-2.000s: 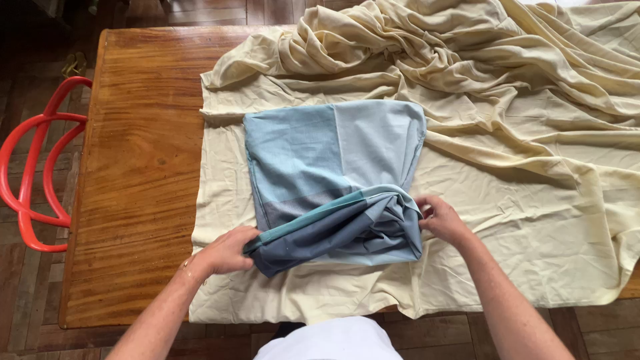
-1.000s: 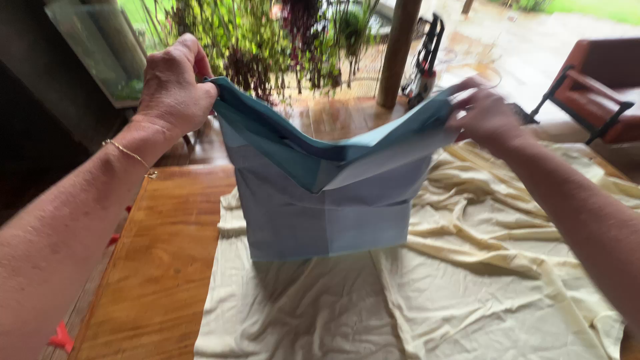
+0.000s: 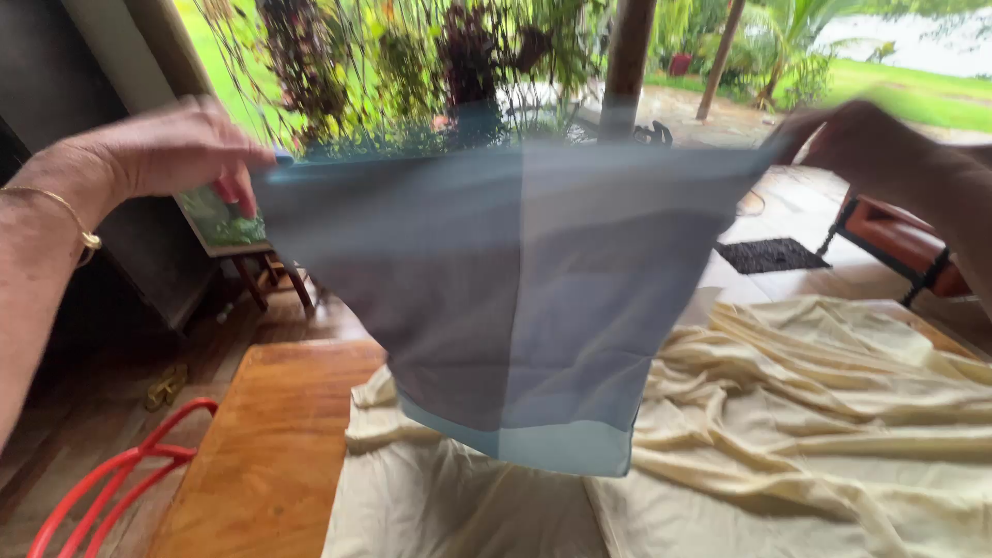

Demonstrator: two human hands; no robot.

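Observation:
A blue and grey patchwork fabric piece (image 3: 496, 294), blurred by motion, hangs stretched between my hands above the table. My left hand (image 3: 178, 155), with a gold bracelet at the wrist, pinches its upper left corner. The upper right corner is gripped by my right hand (image 3: 852, 147), which is also blurred. A paler blue band runs along the fabric's bottom edge. Beneath it, a wrinkled cream cloth (image 3: 775, 434) is spread over the wooden table (image 3: 263, 449).
A red chair frame (image 3: 116, 480) stands at the table's left. Sandals (image 3: 166, 386) lie on the wooden floor. Farther off are a dark mat (image 3: 771, 256), an orange-brown seat (image 3: 899, 240), hanging plants (image 3: 403, 70) and a wooden post (image 3: 626, 62).
The fabric was lying bunched on the cream cloth, then was lifted by both hands. It now hangs more widely spread, the hands farther apart. The view has tilted up.

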